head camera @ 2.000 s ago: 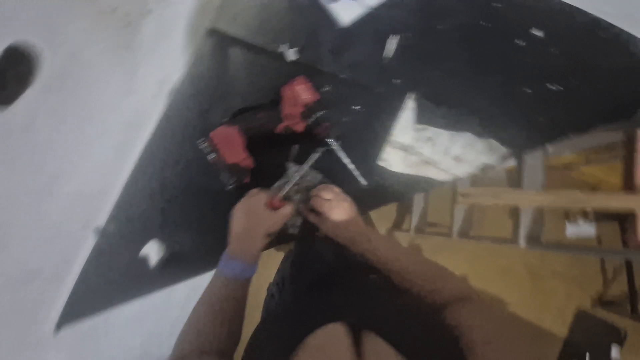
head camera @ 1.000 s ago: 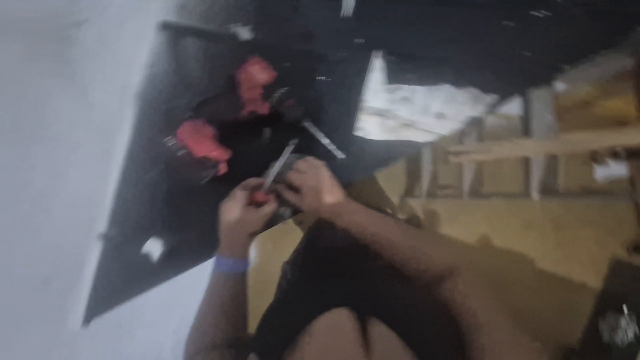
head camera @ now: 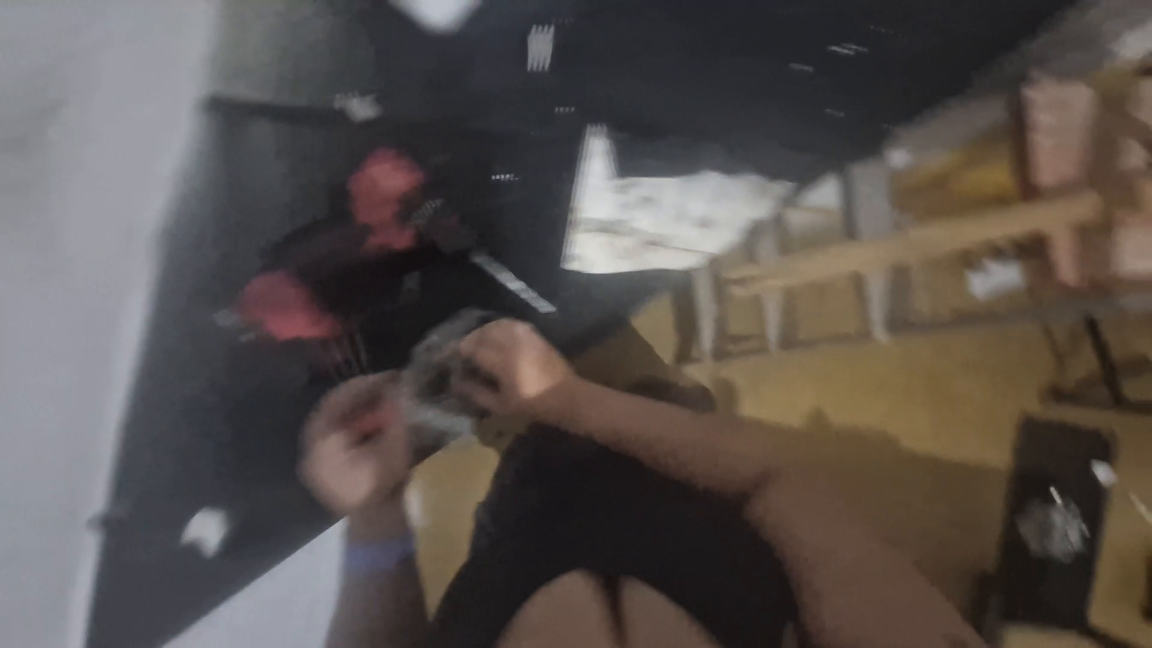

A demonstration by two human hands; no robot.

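Note:
Motion blurs the view. My left hand [head camera: 355, 441], with a blue band at its wrist, is curled round a small red thing [head camera: 367, 423], perhaps a tool handle. My right hand [head camera: 508, 369] has bent fingers on a crumpled, clear-looking bag or wrap [head camera: 436, 373] between the two hands; its contents cannot be made out. Just beyond them, on a dark panel, lies a red and black power tool [head camera: 387, 193], seemingly a cordless drill, with a pale bit [head camera: 513, 282] pointing toward the lower right. Its other red part [head camera: 283, 306] lies nearer my left hand.
A white scrap [head camera: 205, 531] lies on the dark panel's [head camera: 180, 432] near left part. A pale wall or surface [head camera: 81, 270] runs along the left. To the right are a wooden ladder-like frame [head camera: 900, 252] above a yellowish floor [head camera: 855, 387], and a dark object [head camera: 1053, 522].
The slim metal shaft that stood out from my left hand in both earlier frames no longer shows clearly. My hands have moved a little apart, with the crumpled clear thing between them.

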